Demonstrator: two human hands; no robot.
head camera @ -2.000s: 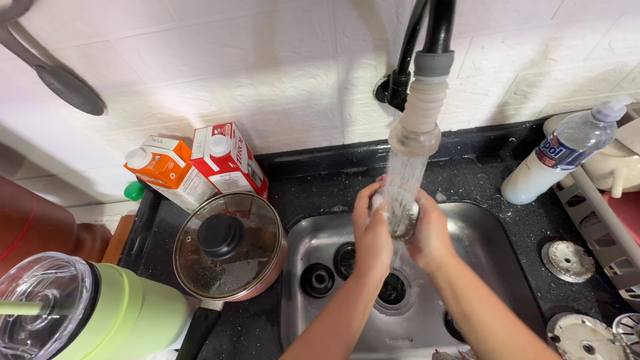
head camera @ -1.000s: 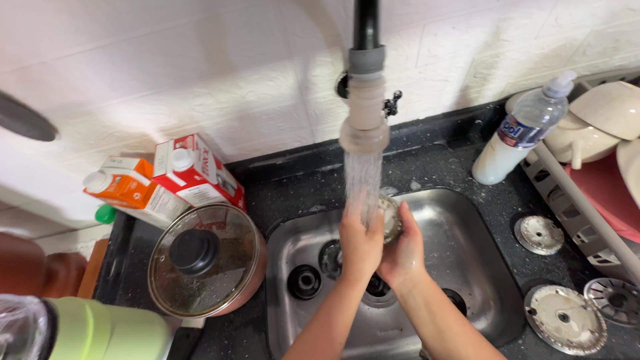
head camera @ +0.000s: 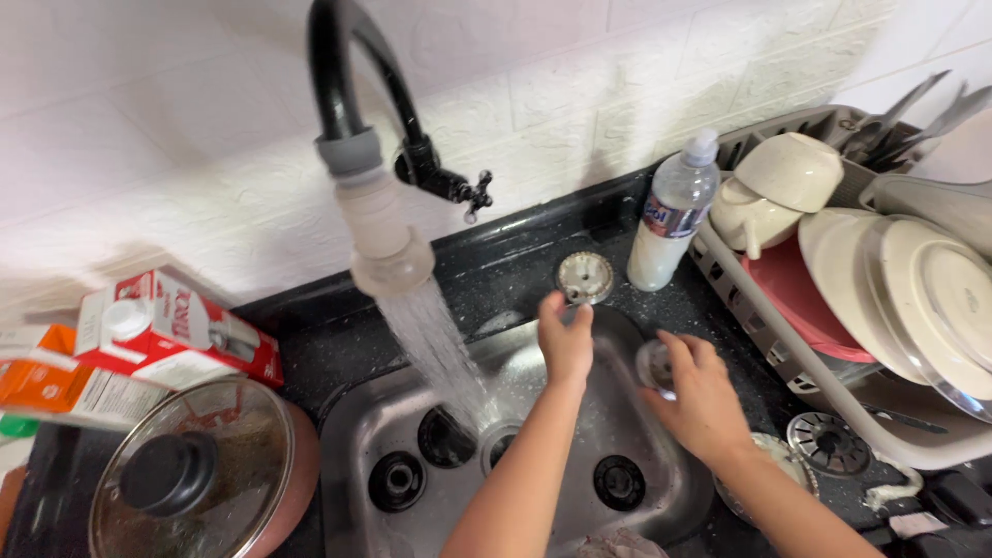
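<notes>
My left hand [head camera: 566,341] is over the back right rim of the steel sink [head camera: 577,434], thumb and fingers apart and nothing in it. Just beyond its fingertips a round metal burner head [head camera: 586,277] lies on the black counter. My right hand [head camera: 697,395] has thumb and fingers around the edge of a second, blurred burner head [head camera: 655,364] at the sink's right rim; whether it grips it cannot be told. A third burner head [head camera: 779,457] lies partly under my right forearm. Black round burner parts [head camera: 397,480] sit in the sink. Water runs from the black faucet [head camera: 335,85].
A lidded pot [head camera: 267,473] and cartons [head camera: 174,329] stand left of the sink. A detergent bottle [head camera: 673,213] stands behind right, beside a dish rack [head camera: 783,333] with bowls, plates and cutlery. A slotted metal disc [head camera: 829,443] lies near the rack.
The burner head held under the water earlier has left that spot, and one now lies behind the sink. Both hands have moved right, out of the stream, and apart. The view has shifted right.
</notes>
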